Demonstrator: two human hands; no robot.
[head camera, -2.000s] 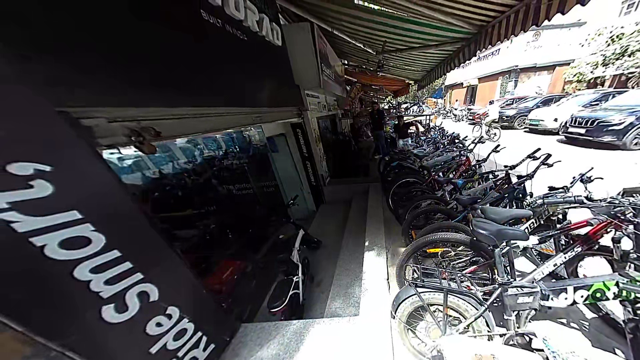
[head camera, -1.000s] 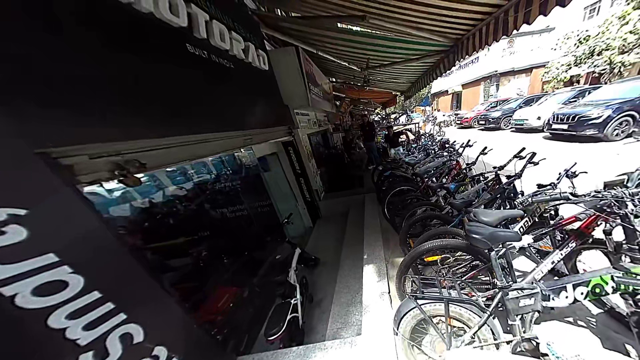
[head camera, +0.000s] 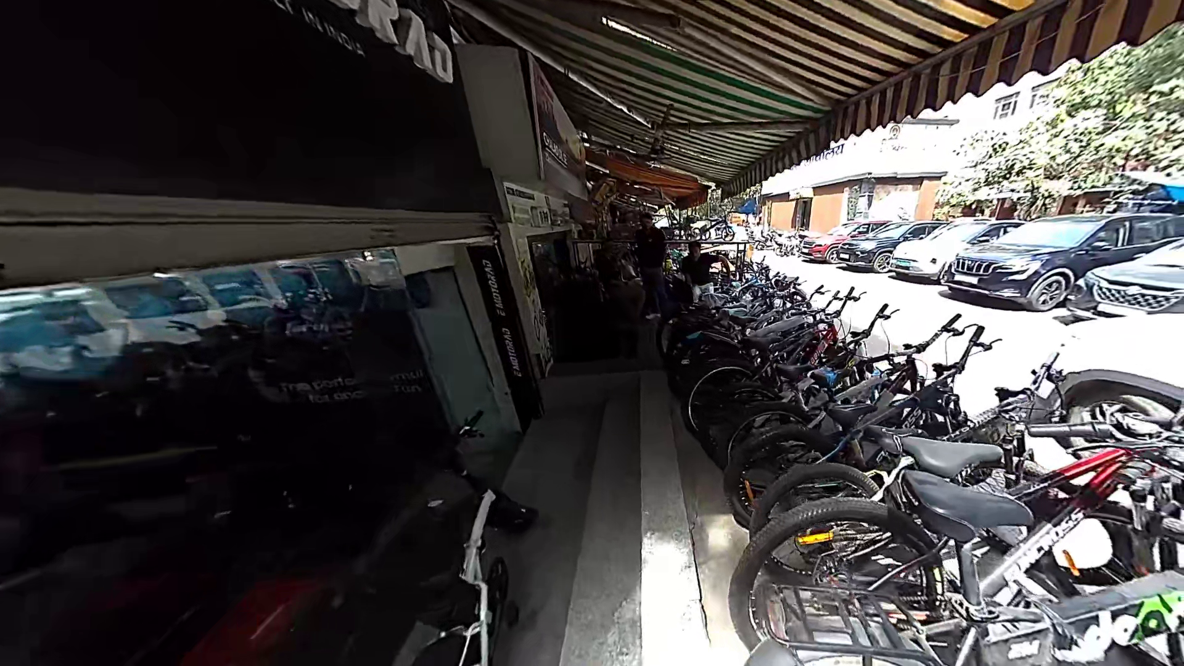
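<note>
Neither my left hand nor my right hand shows in the head view, so what they hold or touch is hidden. Parked bicycles stand in a long row on the right; the nearest have a black saddle (head camera: 967, 504), a rear wheel with an orange reflector (head camera: 814, 537) and a black rear rack (head camera: 814, 620). A white-framed bicycle (head camera: 476, 546) stands at the lower left, close to the dark shop window (head camera: 231, 435).
A stone step (head camera: 620, 518) runs ahead between shopfront and bicycles. Further along, one person (head camera: 651, 264) stands and another person (head camera: 700, 268) is lower, beside the row. A striped awning (head camera: 740, 92) hangs overhead. Parked cars (head camera: 1027, 259) line the road at right.
The view has moved, and the large white-lettered panel at the lower left has gone out of it. Neither hand appears in the earlier frames.
</note>
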